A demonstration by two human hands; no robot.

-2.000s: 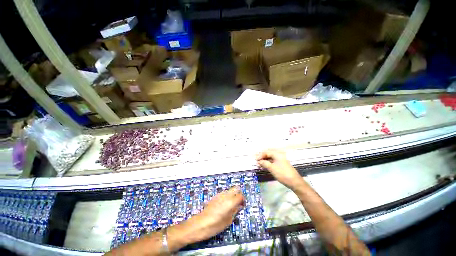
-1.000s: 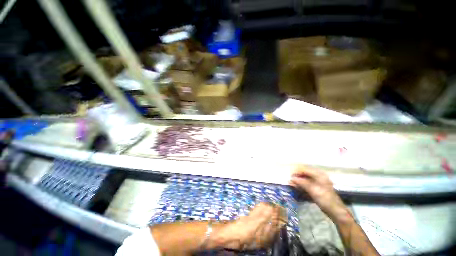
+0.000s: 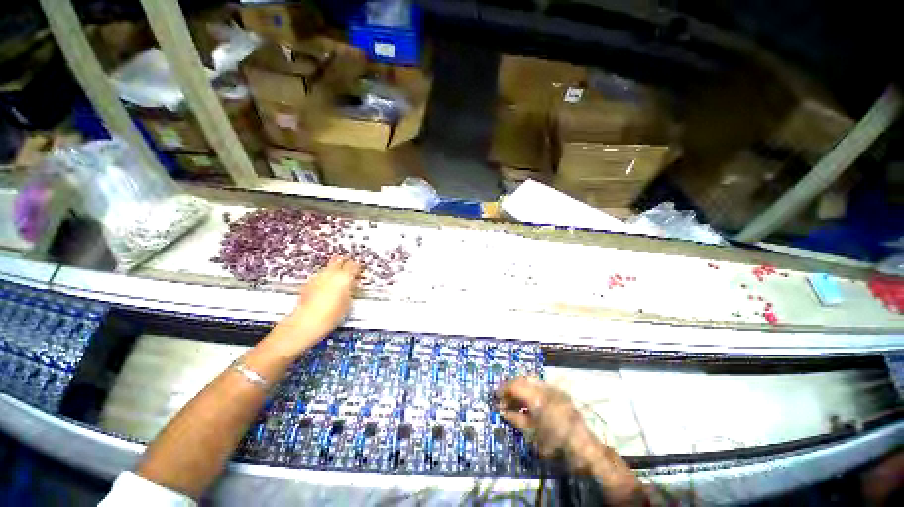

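A blue-and-silver circuit board panel lies on the track in front of me. My left hand reaches over the panel's far edge, its fingertips at the near right side of the pile of maroon parts on the shelf. Whether it holds a part is too small to tell. My right hand is over the panel's right end, fingers bent and close together. Any part between them cannot be made out.
Another panel lies on the track at left. The pale shelf bears a clear plastic bag at left, and red parts and a light blue block at right. Cardboard boxes and cream posts stand behind.
My left hand has moved from over the panel to the maroon pile. My right hand has moved from the shelf's near edge down over the panel's right end. The camera view has shifted.
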